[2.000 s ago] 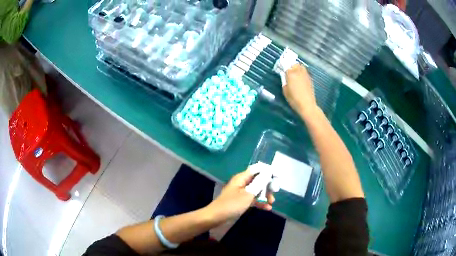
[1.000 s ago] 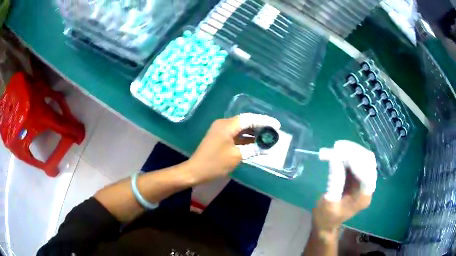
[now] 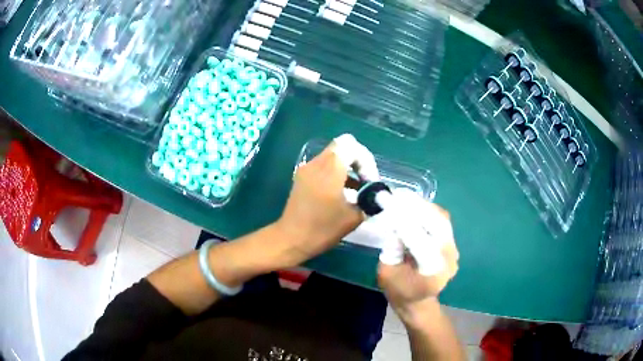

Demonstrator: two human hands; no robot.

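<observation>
My left hand (image 3: 328, 194), with white finger cots, holds a dark round cap (image 3: 373, 198) between its fingertips. My right hand (image 3: 419, 243), also in white cots, grips a white-headed rod (image 3: 388, 203) whose white head meets the cap's face. The rod's thin stem is out of sight, and I cannot tell how far it sits in the cap. Both hands are over the small clear work tray (image 3: 429, 185), which holds a white sheet mostly hidden by them.
A tub of turquoise rings (image 3: 215, 127) stands left of my hands. The rod tray (image 3: 416, 106) is behind, with a loose white-headed rod (image 3: 307, 74) at its edge. The finished-piece tray (image 3: 546, 204) is at right. Stacked trays (image 3: 106, 63) stand far left; a red stool (image 3: 53, 197) is below.
My right hand has left the rod tray with a white-headed rod and come to the cap in my left hand. My left hand has risen over the work tray. The view has shifted.
</observation>
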